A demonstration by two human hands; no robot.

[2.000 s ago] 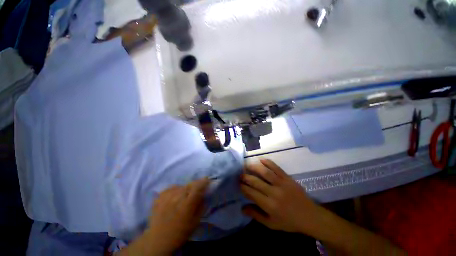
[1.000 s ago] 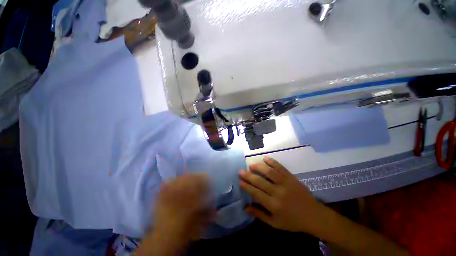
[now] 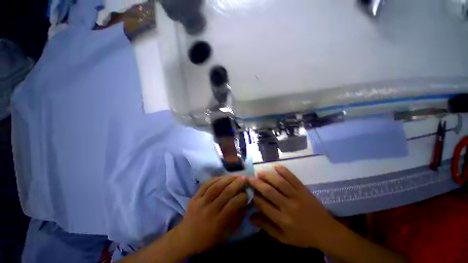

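Observation:
A large light blue cloth spreads left of the needle and over the table's front edge. My left hand lies on its right part, fingertips just in front of the presser foot area. My right hand is beside it, fingertips nearly touching the left ones at the cloth's edge. Both hands press or pinch the cloth; the exact finger hold is hidden. The sewing machine stands behind, with a shiny guard above the cloth. The needle tip cannot be made out.
Light blue spare pieces lie right of the needle under the arm. Dark red snips and red-handled scissors lie further right. A measuring scale runs along the front edge. A red heap is below right.
My left hand has moved right and forward to meet my right hand at the cloth's edge. The cloth between them is now mostly covered and more bunched. The view has shifted slightly.

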